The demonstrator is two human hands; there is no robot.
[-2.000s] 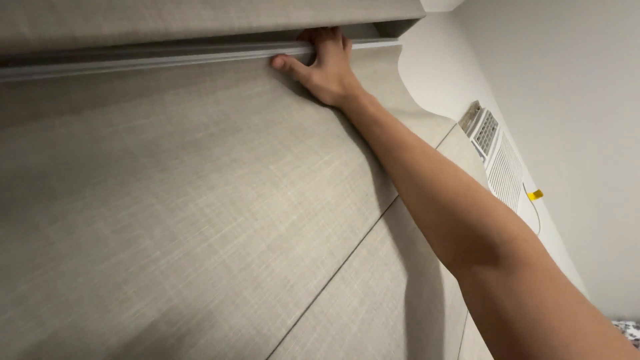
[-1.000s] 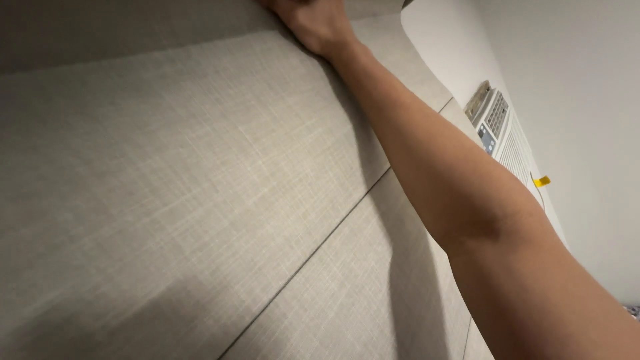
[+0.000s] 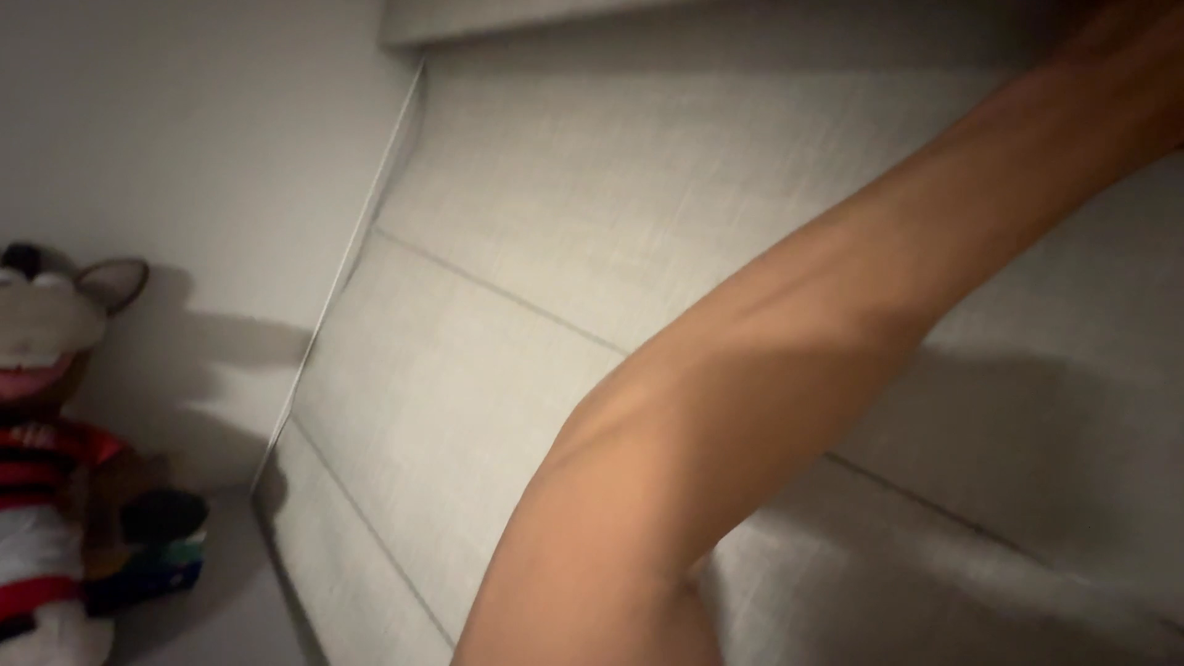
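A bare arm (image 3: 786, 351), which looks like my left one, rises from the bottom middle to the top right corner, with its elbow bent. It passes in front of a large grey-beige fabric-covered panel (image 3: 481, 370) with straight seams. The forearm runs into shadow under the panel's projecting upper part (image 3: 536, 18). My left hand lies past the frame edge, so what it touches is hidden. My right hand does not show.
A pale wall (image 3: 240, 166) meets the panel's left edge. At the far left is a plush animal toy (image 3: 42, 462) in red, black and white clothing, beside a small dark blue object (image 3: 153, 578). The picture is blurred.
The view has swung to the panel's other end, where the toy stands. The right hand, seen earlier at the panel's upper ledge, is out of view, and another arm crosses the picture.
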